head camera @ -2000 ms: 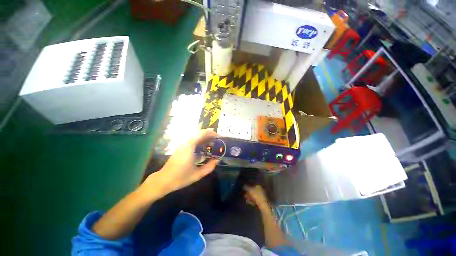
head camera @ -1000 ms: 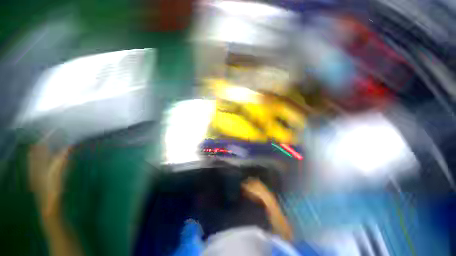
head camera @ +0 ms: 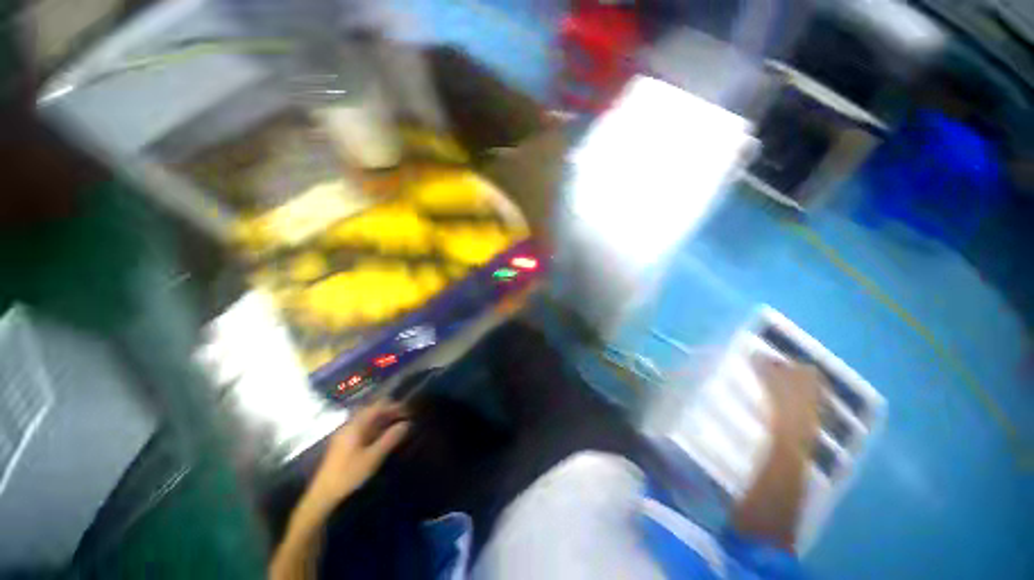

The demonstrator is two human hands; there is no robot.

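Observation:
A white foam box [head camera: 717,421] with rows of dark slots or parts stands low at the right. My right hand [head camera: 788,397] is over its slots; blur hides whether its fingers hold anything. My left hand [head camera: 369,444] is near the left front edge of the bench machine's dark blue control panel [head camera: 425,329], fingers bent; I cannot tell if it holds anything. The machine's yellow-black bed [head camera: 380,255] is blurred, and a pale cylinder [head camera: 361,134] stands above it. The fixture cannot be made out.
A white foam slab or stack [head camera: 652,170] is right of the machine. A bright white heap [head camera: 261,374] is at its left. Another foam box [head camera: 79,419] sits on the green bench [head camera: 187,487] at far left. A red stool [head camera: 601,45] and a blue object [head camera: 941,170] are beyond.
The view has swung right. My left hand has moved from the bench's foam box to the machine's front. My right hand has moved from below the machine to the low foam box.

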